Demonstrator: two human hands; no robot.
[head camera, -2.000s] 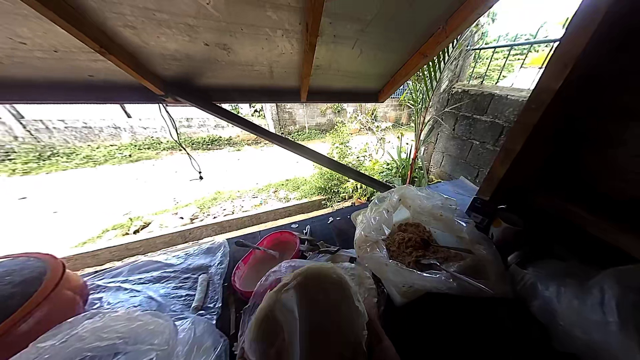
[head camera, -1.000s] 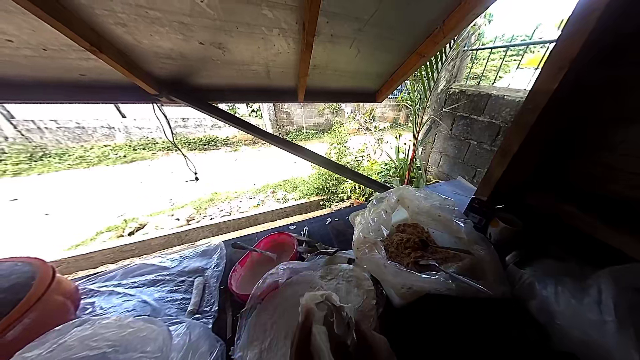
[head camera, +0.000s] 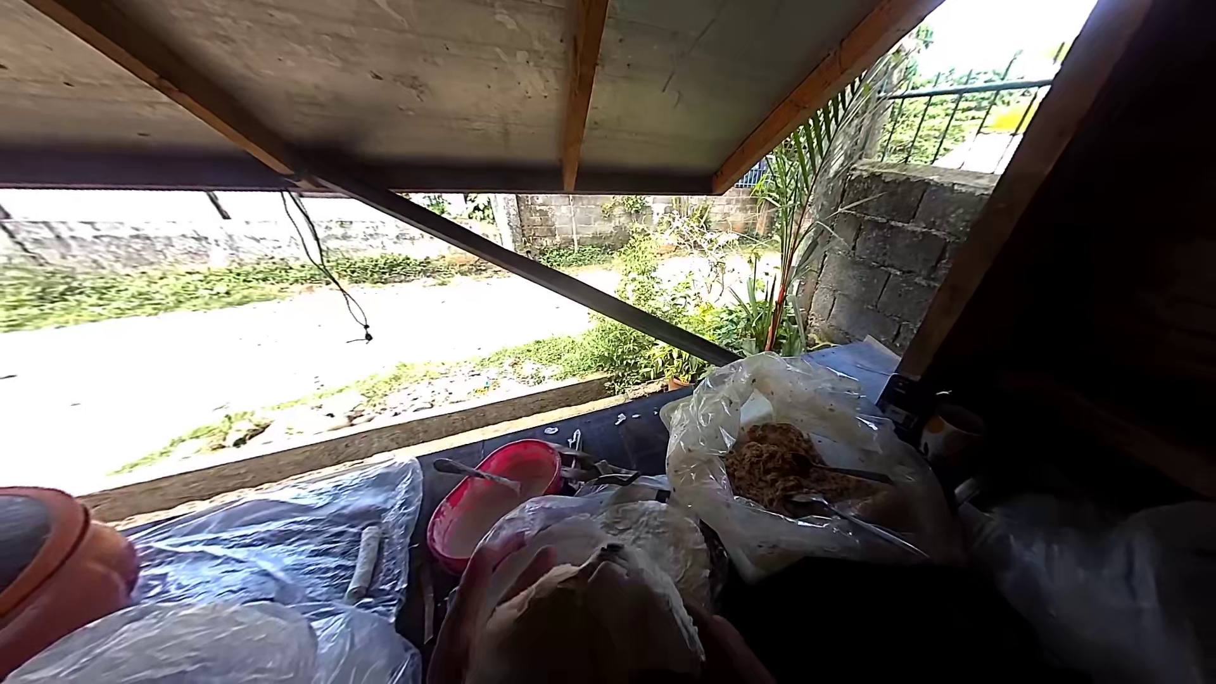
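Note:
At the bottom centre, my left hand (head camera: 480, 594) and my right hand (head camera: 727, 651) hold a thin, pale wrapper sheet (head camera: 589, 617) between them, partly in shadow. Just beyond it lies a stack of similar pale sheets (head camera: 655, 537) on clear plastic. A red bowl (head camera: 437, 527) of whitish paste, with a spoon (head camera: 470, 472) across it, stands behind my left hand. To the right, a plastic-lined container (head camera: 698, 475) holds brown shredded filling (head camera: 774, 465) and metal utensils (head camera: 864, 522). One slim white roll (head camera: 364, 562) lies on a plastic sheet (head camera: 256, 532) at left.
An orange-brown round container (head camera: 85, 579) stands at the far left, beside bunched clear plastic (head camera: 180, 646). A slanting dark bar (head camera: 532, 271) supports the raised panel overhead. A cup (head camera: 953, 432) is in shadow at right. Several utensils (head camera: 598, 470) lie behind the stack.
One second ago a pale sheet was bunched up at my fingers over the stack; now a sheet is spread between both hands, nearer to me. The bowl, filling and roll have not moved.

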